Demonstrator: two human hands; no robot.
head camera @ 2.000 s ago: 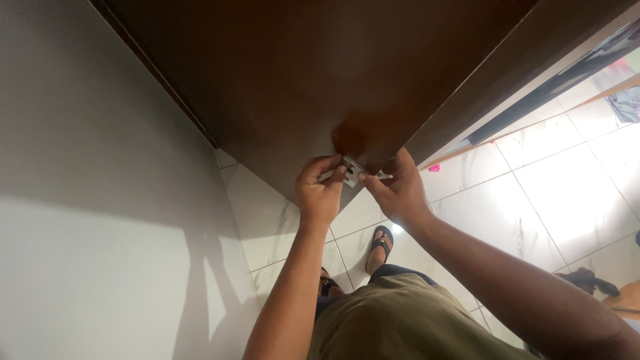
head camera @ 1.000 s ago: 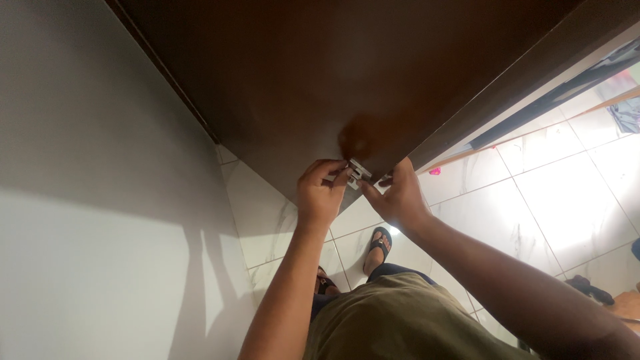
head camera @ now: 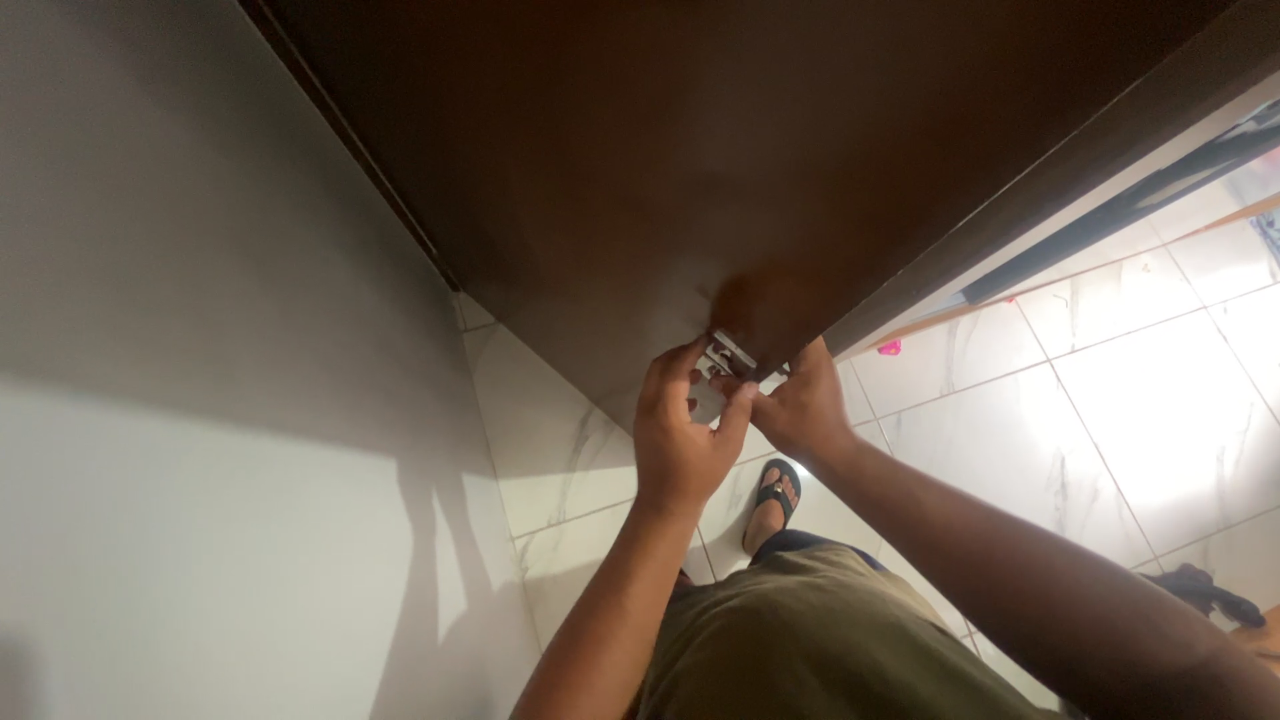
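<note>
A small metal fitting [head camera: 732, 352], which looks like a door latch or lock plate, lies against the face of a dark brown wooden door [head camera: 620, 200], close to the door's edge. My left hand [head camera: 685, 425] is at the fitting, its index finger at the upper left end and its thumb at the lower end, touching my other thumb. My right hand [head camera: 805, 405] reaches round the door's edge, its fingers partly hidden behind the door and its thumb at the lower end of the fitting. Whether either hand grips the metal firmly is hard to tell.
A pale wall [head camera: 200, 520] stands on the left. White marbled tiles [head camera: 960, 440] form the floor, with a sandalled foot [head camera: 775, 495] below my hands. A small pink object [head camera: 889, 348] lies past the door's edge, and a dark item [head camera: 1200, 592] at the lower right.
My left hand has shifted its fingers around the fitting; its thumb is now lower, against the right thumb. My right hand stays at the door's edge.
</note>
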